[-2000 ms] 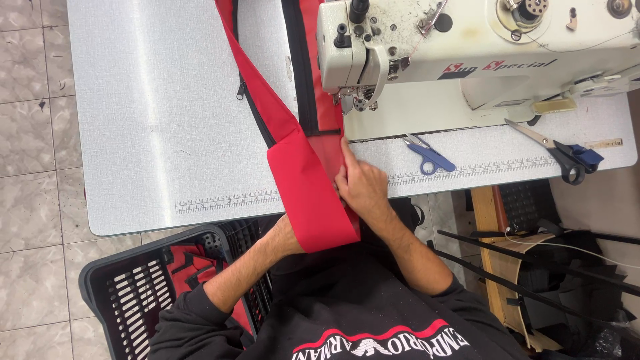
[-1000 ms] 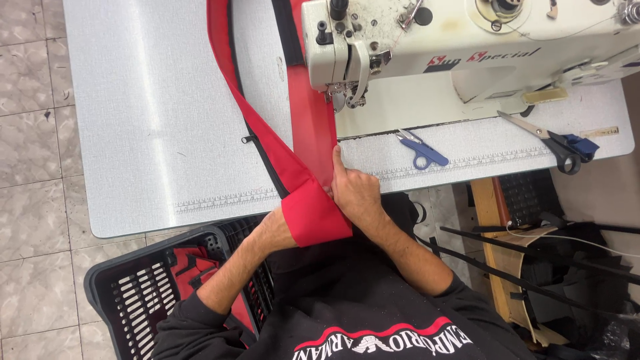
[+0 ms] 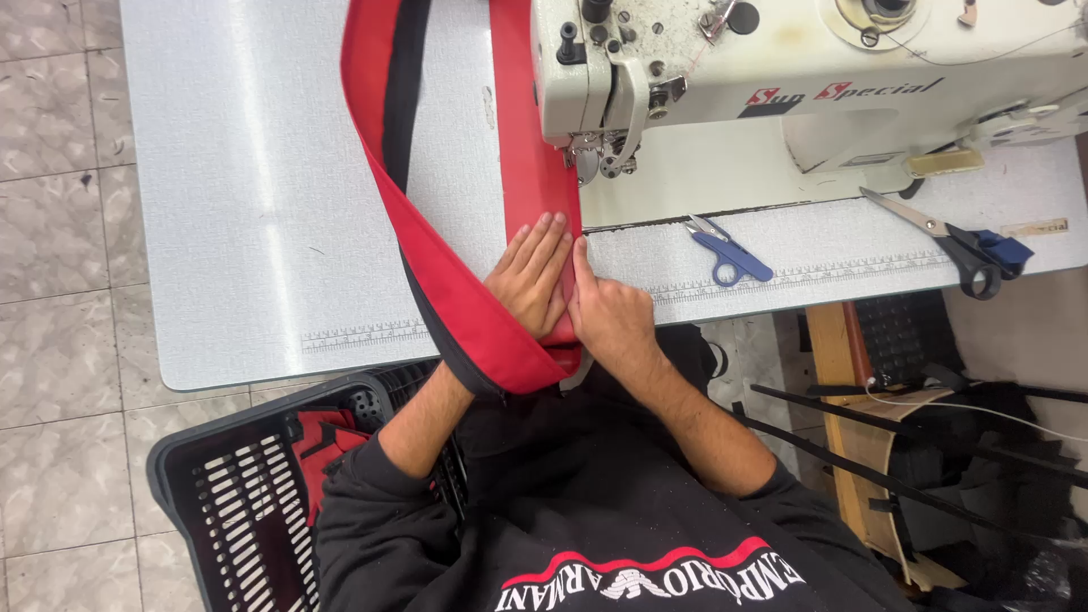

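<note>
My left hand [image 3: 533, 276] lies flat on a long red fabric strip [image 3: 529, 161], fingers pointing toward the sewing machine [image 3: 663, 76]. Beside it, my right hand [image 3: 608, 306] rests at the strip's right edge with its index finger extended along that edge. The strip runs up beneath the machine's presser foot area [image 3: 582, 161]; whether the needle is down cannot be told. A joined red band [image 3: 459, 280] with a black zipper tape [image 3: 398, 127] loops over my left wrist and hangs past the table's front edge.
Blue-handled thread snips [image 3: 733, 257] and black-handled scissors [image 3: 960, 242] lie right of my hands on the grey table [image 3: 255, 212], near a printed ruler strip [image 3: 365, 334]. Below the table stand a black plastic basket [image 3: 178, 476] holding red fabric, and a wooden frame [image 3: 841, 442] with dark material.
My left hand has moved up from the folded band near the table edge to lie flat on the strip beside my right hand. More plain red strip now shows below the machine head.
</note>
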